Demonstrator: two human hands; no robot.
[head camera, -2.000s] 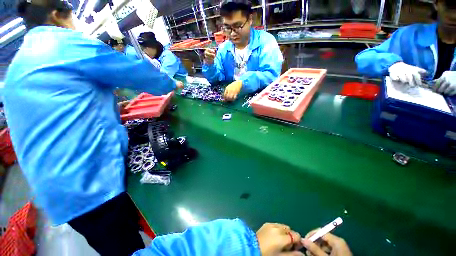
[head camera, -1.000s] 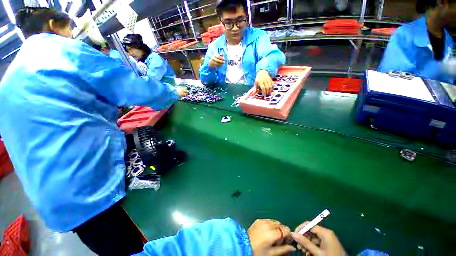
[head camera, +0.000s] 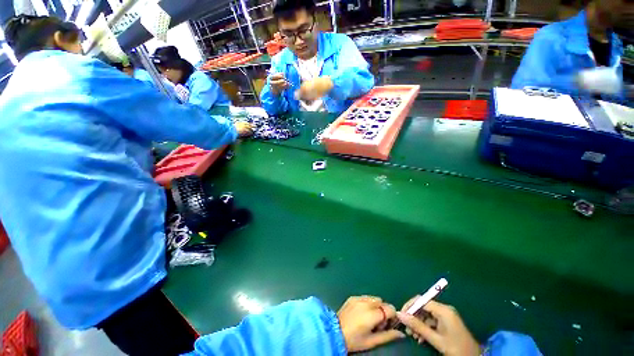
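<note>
My left hand (head camera: 367, 323) is at the bottom centre, fingers bent and close together at my right fingertips; what it holds is mostly hidden by the fingers. My right hand (head camera: 439, 327) is shut on a slim white stick-like tool (head camera: 427, 295), held like a pen and slanting up to the right. The tool's lower end meets the left fingertips. Both hands are just above the green bench. Small dark parts (head camera: 322, 263) lie loose on the green surface beyond and left of my hands.
Black fan (head camera: 201, 208), housings (head camera: 178, 233) and crumpled clear film (head camera: 193, 257) lie left. Beyond are a salmon foam tray (head camera: 368, 146) with units, a lone unit (head camera: 319, 165), a blue case (head camera: 556, 149) and another unit (head camera: 583, 207). People in blue smocks stand or sit left, opposite and far right.
My hands stay together with the white tool, which has shifted slightly left and up in view. The person opposite has lifted a hand off the foam tray. The view has shifted.
</note>
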